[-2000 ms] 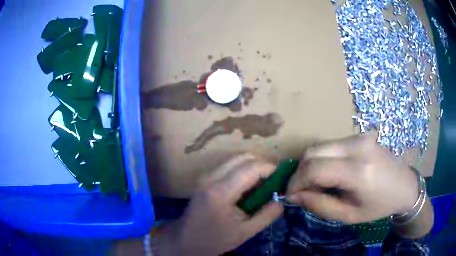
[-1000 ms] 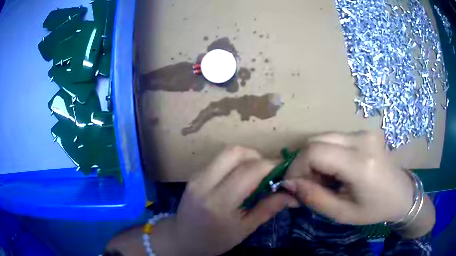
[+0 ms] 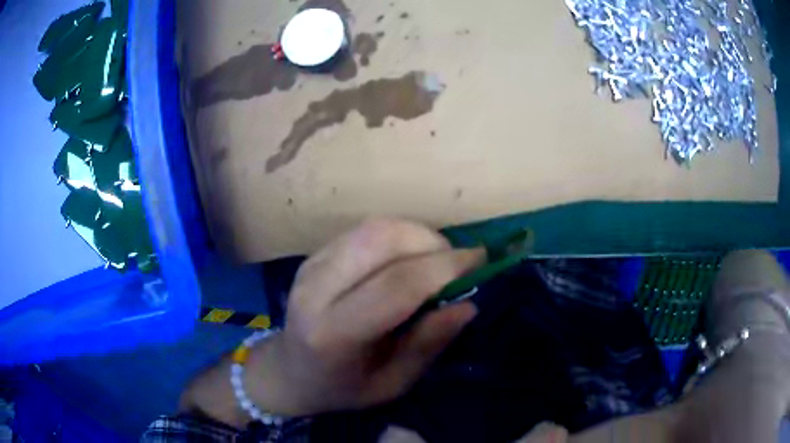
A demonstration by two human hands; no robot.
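Note:
My left hand [image 3: 372,303] grips a dark green moulded part [image 3: 485,272], held slanted over my lap just off the bench edge. A bright silver edge or pin shows along its lower side. My right hand [image 3: 747,270] is low at the right, beside the crate of green parts; its fingers do not show clearly, and its wrist has silver bangles. Small silver pins [image 3: 693,95] lie heaped at the upper right. A white round cap [image 3: 314,37] with a red bit stands among dark stains.
Brown cardboard [image 3: 520,156] covers the dark green bench. The blue tray [image 3: 160,156] at the left holds overlapping green parts [image 3: 100,112]. A crate with rows of green parts [image 3: 671,298] is below the bench edge. Yellow-black tape [image 3: 234,317] is on the floor. Blurred skin shows at the bottom edge.
My right hand has left the green part and moved down and right beside the crate. My left hand keeps the part. The view has shifted, so the bench things sit higher and the crate shows more.

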